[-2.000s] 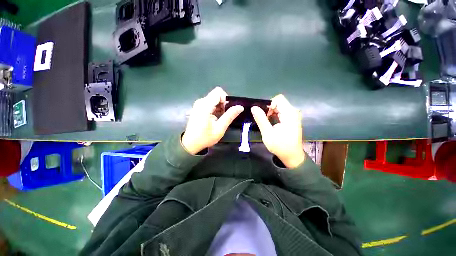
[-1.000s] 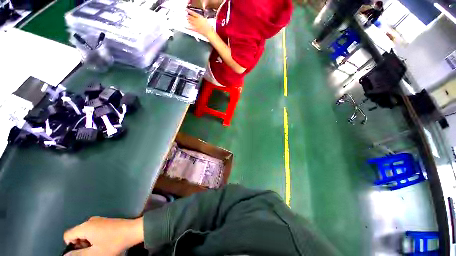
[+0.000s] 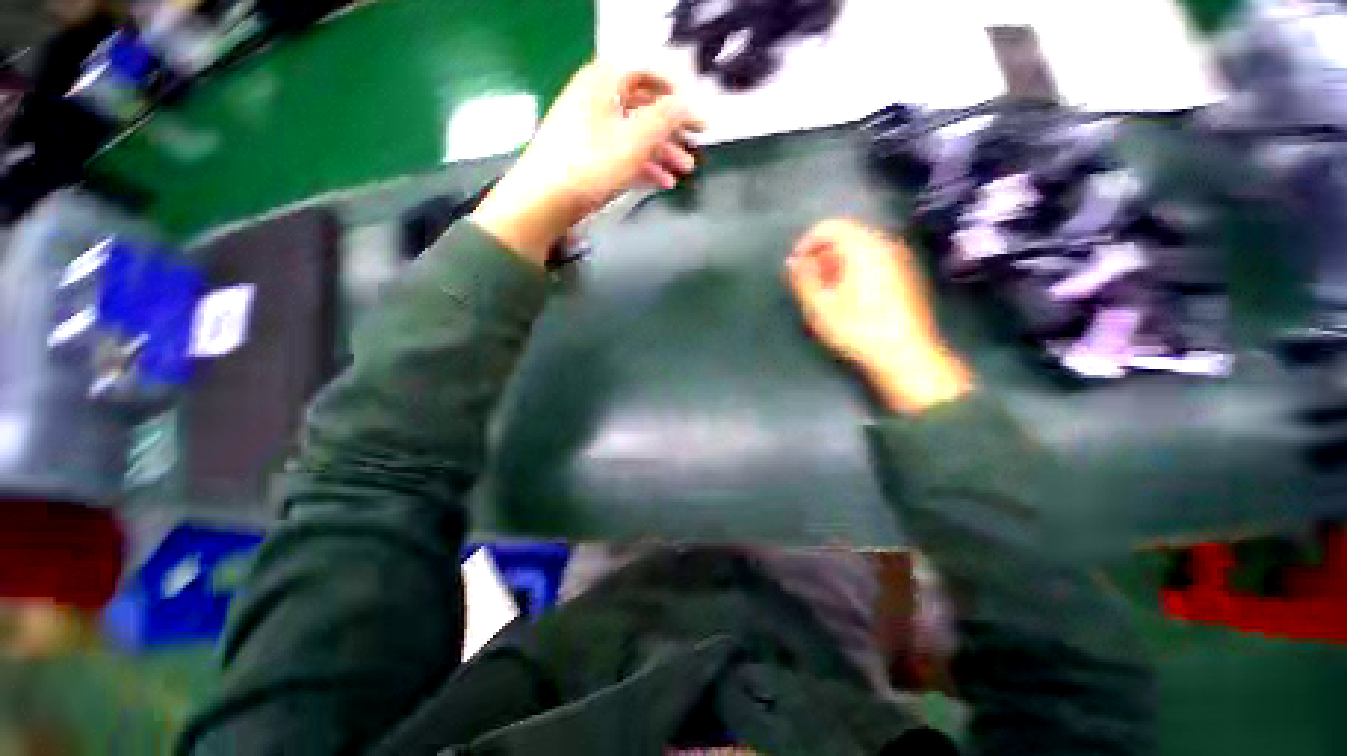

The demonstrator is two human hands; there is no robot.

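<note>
The frame is blurred. My left hand is raised over the far part of the green bench, beside the white sheet, with its fingers curled. My right hand is loosely curled over the middle of the bench, left of the heap. No item shows clearly in either hand, and the insides of both are hidden or blurred. A heap of black modules with white tails lies on the right. A smaller group of dark parts lies on the white sheet at the far side.
A dark flat pad and a blue box with a white label are on the left. Dark parts show beside my left forearm. Clear packaging is at far right. The bench's near edge runs above my lap. A red stool is at lower right.
The view has swung back from the right side and aisle to the bench front. My left hand now shows, reaching far forward. The flat black piece held two seconds ago is not visible in my hands.
</note>
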